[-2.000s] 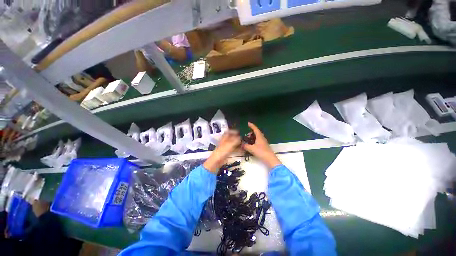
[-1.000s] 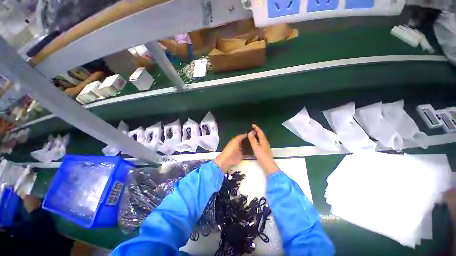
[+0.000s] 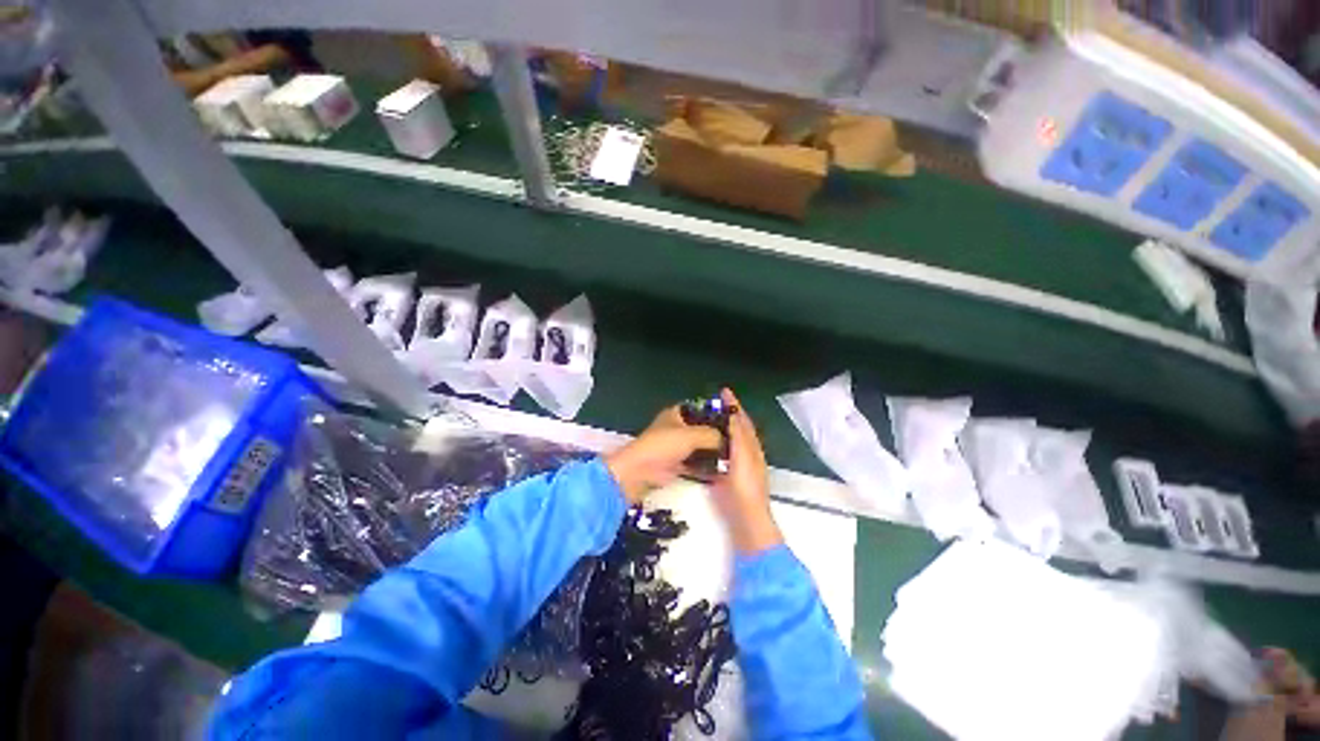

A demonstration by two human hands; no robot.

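My left hand (image 3: 659,455) and my right hand (image 3: 743,471) are close together above the pale rail. A small clump of black cables (image 3: 705,437) is held between them; which fingers grip it is partly hidden. A loose pile of black cables (image 3: 644,637) lies below on the white work mat (image 3: 832,572). On the conveyor at the left, a row of open white sleeves (image 3: 442,330) holds white items with dark cables on them. More white sleeves (image 3: 934,449) lie on the conveyor at the right.
A blue tote (image 3: 145,434) and a clear bag of cables (image 3: 348,500) lie left. A stack of white sheets (image 3: 1013,651) is right, near another person's hand (image 3: 1281,695). A cardboard box (image 3: 746,162) and a power strip (image 3: 1158,167) are above. A grey post (image 3: 239,217) crosses the left.
The view has tilted and turned. The sleeves have shifted left along the conveyor. My hands stay together around the dark clump. A person's hand and a blurred sheet now show at the lower right.
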